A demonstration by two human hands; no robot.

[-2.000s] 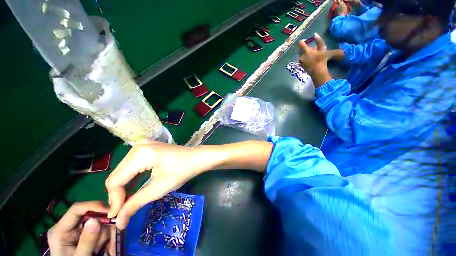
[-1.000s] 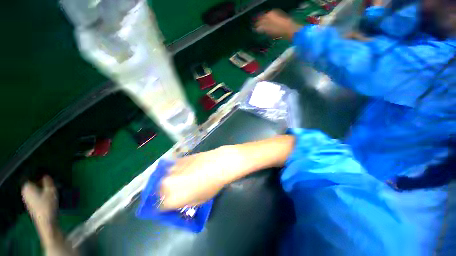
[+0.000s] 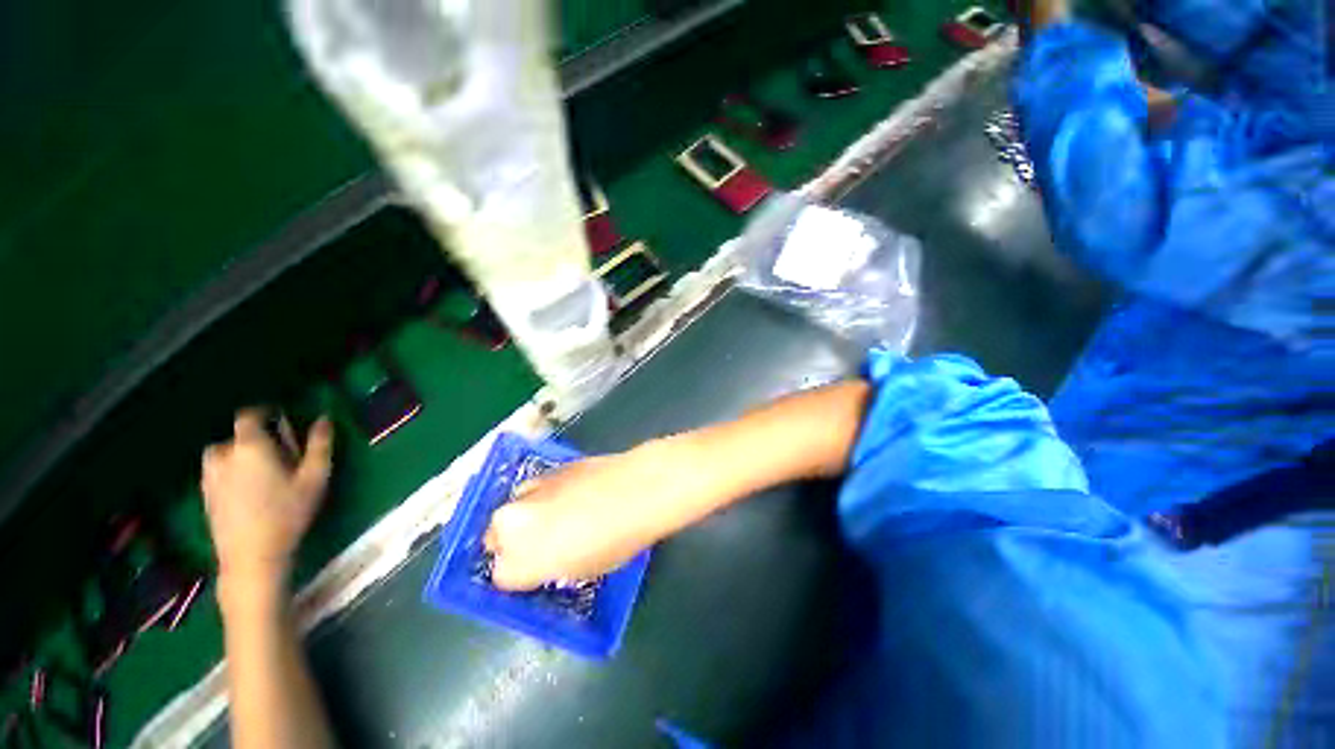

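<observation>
My left hand [image 3: 264, 490] is over the green belt at the left, thumb and fingers apart, with no housing visible in it. A dark phone housing [image 3: 390, 407] with a pale lower edge lies on the belt just right of it. My right hand [image 3: 564, 527] is down in the blue parts tray [image 3: 615, 615], its fingertips among small silver metal parts [image 3: 571, 597]. The fingertips are hidden, so any grip on a part cannot be seen.
A wrapped whitish post [image 3: 505, 220] rises behind the tray. A clear bag with a white label [image 3: 823, 252] lies on the bench. More red housings [image 3: 725, 173] lie along the belt [image 3: 469, 388]. A neighbouring worker in blue [image 3: 1171, 205] sits at the right, near a silver parts pile [image 3: 1007, 144].
My hands have parted from the housing they held together. My right hand went into the tray; my left hand moved out over the belt. The view has shifted, and the neighbour's arm has drawn back.
</observation>
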